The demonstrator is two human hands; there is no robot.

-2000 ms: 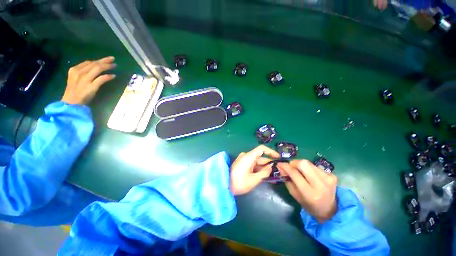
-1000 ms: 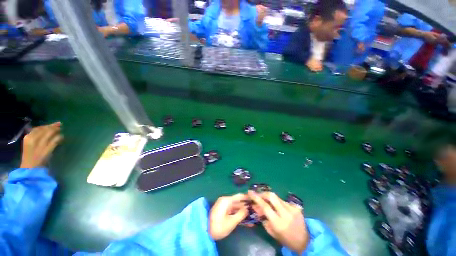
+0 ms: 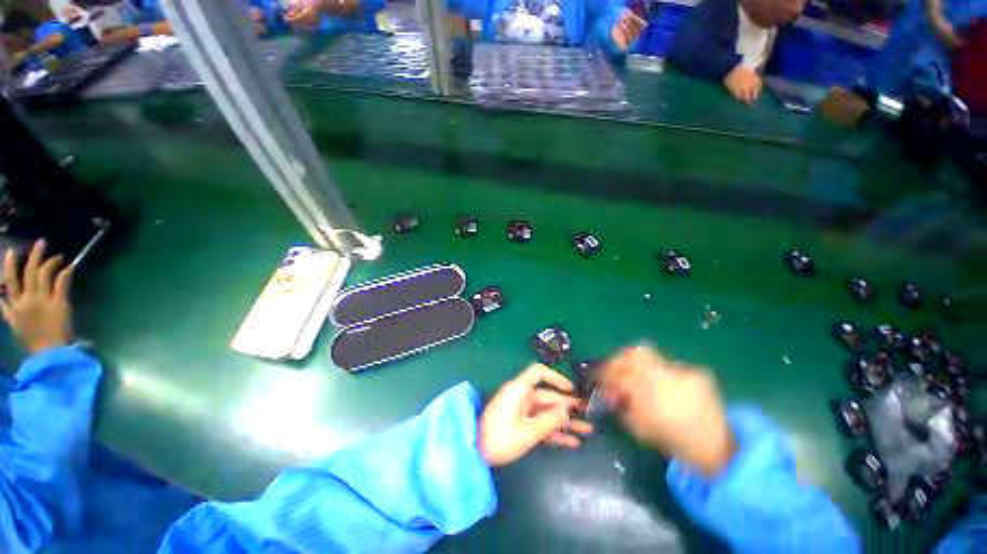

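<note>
My left hand [image 3: 530,414] is low in the middle, with its fingers bent toward my right hand. My right hand [image 3: 669,406] is just right of it and blurred by motion. A dark unit [image 3: 588,376] shows between the fingertips; I cannot tell whether it is held or lies on the bench behind them. A small pale, shiny bit shows by the fingertips. Whether either hand grips anything is unclear. A black unit [image 3: 552,344] lies on the green bench [image 3: 433,433] just behind my hands.
Black units [image 3: 676,262] form a spaced row behind. Others surround a clear bag [image 3: 915,427] at right. An open oblong case [image 3: 400,333], a phone [image 3: 290,303] and a slanting post [image 3: 260,130] stand left. Another person's hand [image 3: 38,298] is far left. Across are people and clear trays [image 3: 547,78].
The camera view has tilted. My hands, close together around a dark unit before, are now slightly apart, the right one blurred. The neighbour's hand at left has its fingers spread.
</note>
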